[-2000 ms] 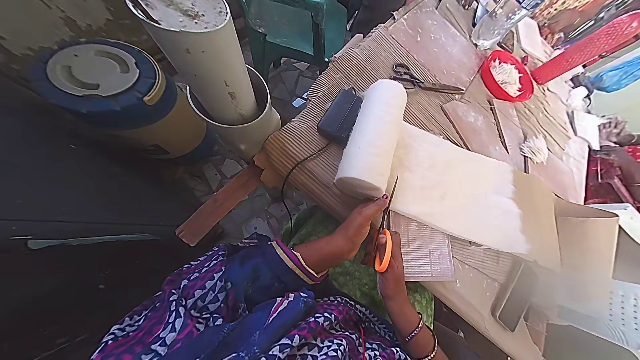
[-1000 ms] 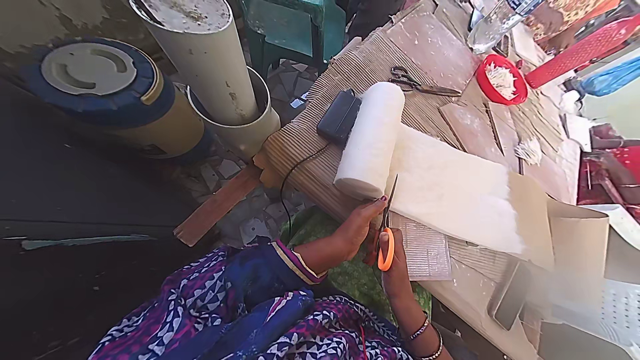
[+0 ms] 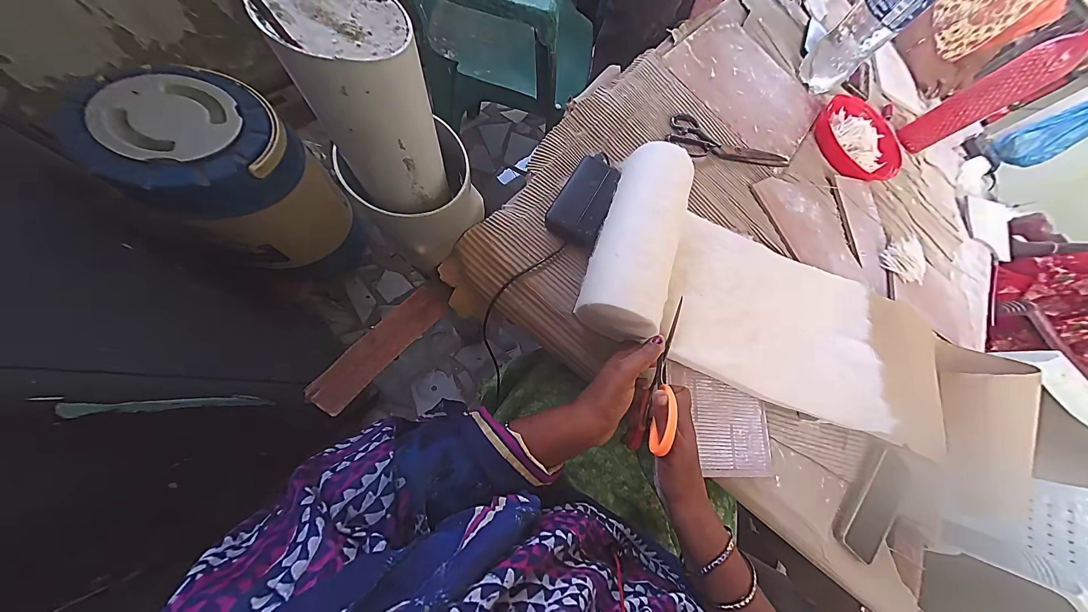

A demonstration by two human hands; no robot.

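Note:
A roll of white cotton wool (image 3: 637, 242) lies at the table's near side, with its flat white strip (image 3: 765, 314) unrolled to the right over tan paper (image 3: 909, 365). My right hand (image 3: 680, 459) grips scissors with orange handles (image 3: 663, 421), their blades pointing up beside the strip's left end. My left hand (image 3: 616, 387) is at the bottom end of the roll, its fingertips near the blades; whether it pinches the cotton cannot be told. Under the strip's near edge lies a ribbed clear plastic tray (image 3: 727, 425). A black box with a cable (image 3: 584, 200) sits against the roll's left side.
Dark scissors (image 3: 722, 149), flat boards (image 3: 739, 81), a red bowl of white sticks (image 3: 858, 138) and a clear bottle (image 3: 858, 42) lie farther back. A blue-lidded drum (image 3: 170, 127) and a wide pipe (image 3: 365, 110) stand left. Another person's arm (image 3: 1041, 242) shows at the right edge.

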